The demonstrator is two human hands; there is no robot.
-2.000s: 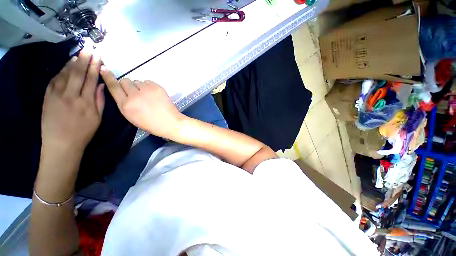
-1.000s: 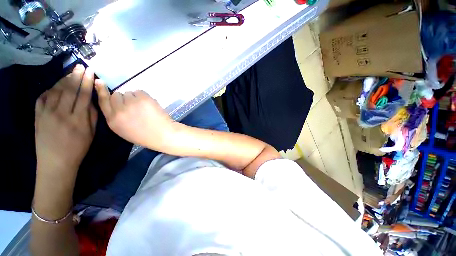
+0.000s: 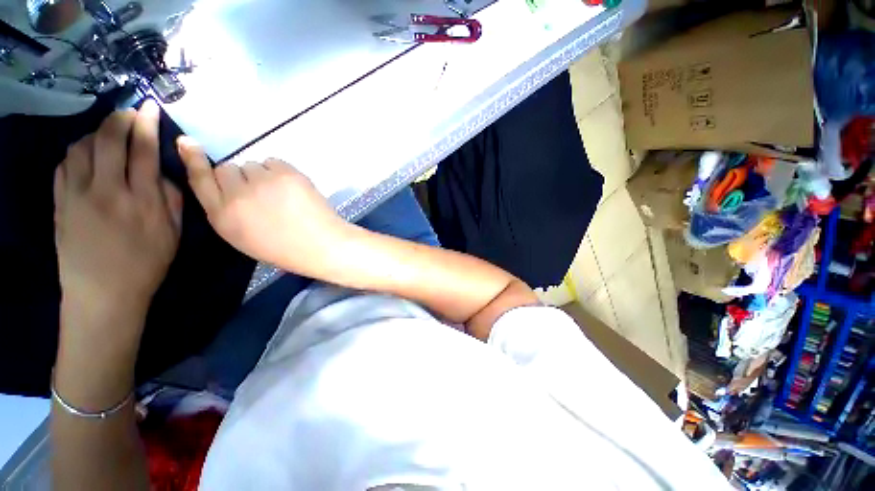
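A large black fabric piece (image 3: 206, 254) lies on the white machine table at the left, its front edge at the presser foot and needle area (image 3: 144, 93). My left hand (image 3: 120, 206) lies flat and holds the fabric down, fingertips just below the presser foot. My right hand (image 3: 264, 206) holds the fabric's right edge with an outstretched index finger, the other fingers curled; its thumb is hidden. The white sewing machine (image 3: 43, 91) is cut off at the top left. Whether the needle is in the cloth cannot be seen.
Red-handled thread snips (image 3: 446, 29) lie on the table near the top. A ruler strip (image 3: 480, 101) runs along the table edge. Black cloth (image 3: 518, 182) hangs beyond it. A cardboard box (image 3: 720, 86), bagged scraps (image 3: 729, 206) and blue racks (image 3: 830, 331) stand at the right.
Both hands first moved down and left, away from the needle. Since then the left hand has moved slightly up and left with the fabric; the right has stayed nearly in place.
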